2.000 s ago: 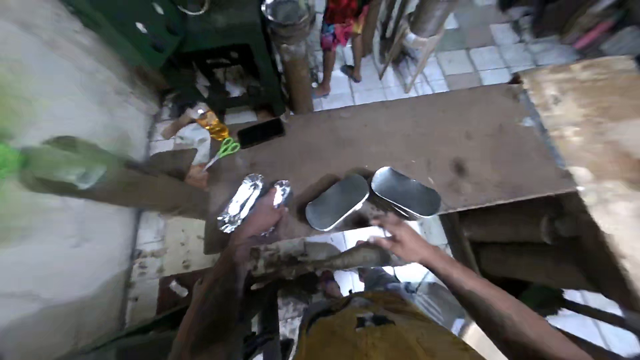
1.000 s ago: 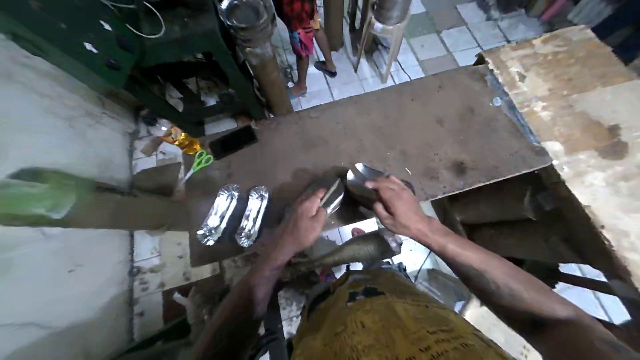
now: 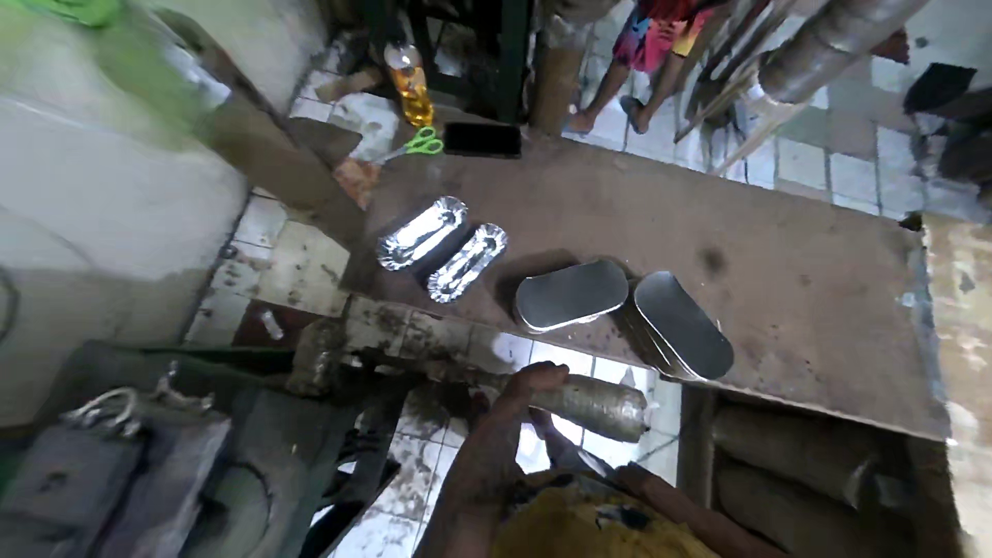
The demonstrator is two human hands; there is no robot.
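Below the near edge of a brown board (image 3: 775, 232), my left hand (image 3: 536, 381) is at a wrapped cylindrical bar end (image 3: 593, 407); whether it grips the bar is unclear. My right forearm (image 3: 682, 504) lies low beside my yellow garment (image 3: 597, 523); its hand cannot be made out clearly. On the board, two stacks of flat oval-ended metal pieces, a left stack (image 3: 573, 294) and a right stack (image 3: 683, 325), sit close together at the near edge. Left of them lie two crimped silvery trays, one larger-looking (image 3: 422, 232) and one narrower (image 3: 467, 263).
Green-handled scissors (image 3: 424, 141), a dark phone (image 3: 482, 139) and a bottle of orange liquid (image 3: 411, 85) are at the far left. Another person's legs (image 3: 604, 97) show beyond the board. Green machinery (image 3: 256, 457) stands at lower left, a stone-like slab (image 3: 961, 310) at right.
Both hands have left the stacks of metal pieces and moved down toward my body. A second ago they were at the stacks. The view has turned noticeably.
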